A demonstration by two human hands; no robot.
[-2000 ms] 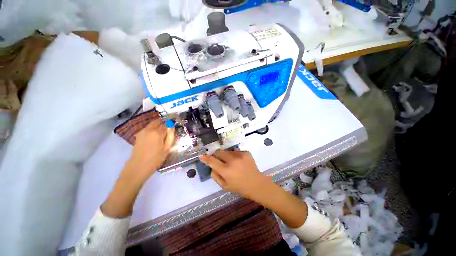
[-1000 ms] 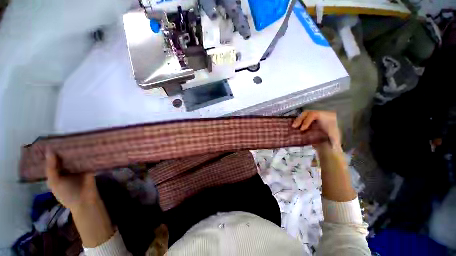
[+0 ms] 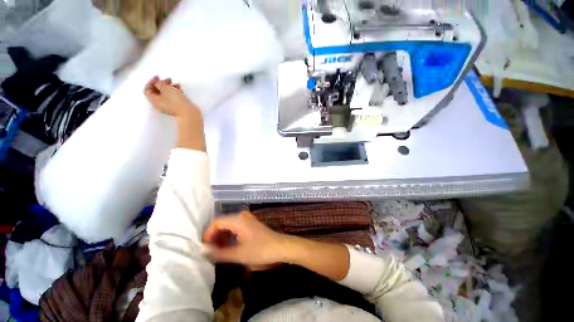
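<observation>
White wadding (image 3: 107,163) is heaped left of the machine and hangs over the table's left side. My left hand (image 3: 168,99) is on or just over the wadding, fingers slightly bent; whether it pinches the wadding cannot be told. My right hand (image 3: 242,240) is low in front of the table, beside my left sleeve, blurred with curled fingers; I cannot tell if it holds anything. Checked red-brown fabric (image 3: 315,217) lies on my lap below the table edge. The white overlock machine (image 3: 390,53) has nothing visible on its shiny cloth plate (image 3: 296,104).
The white table (image 3: 252,157) has a measuring scale along its front edge. More brown checked fabric (image 3: 94,286) is at the lower left. Dark striped garment pieces (image 3: 69,107) lie far left. White scraps (image 3: 440,258) cover the floor at right, near an olive-green sack (image 3: 519,188).
The long checked piece stretched between my hands is gone from them. My left hand has moved up to the wadding, and my right hand has moved left and down. The view has shifted, showing more at left.
</observation>
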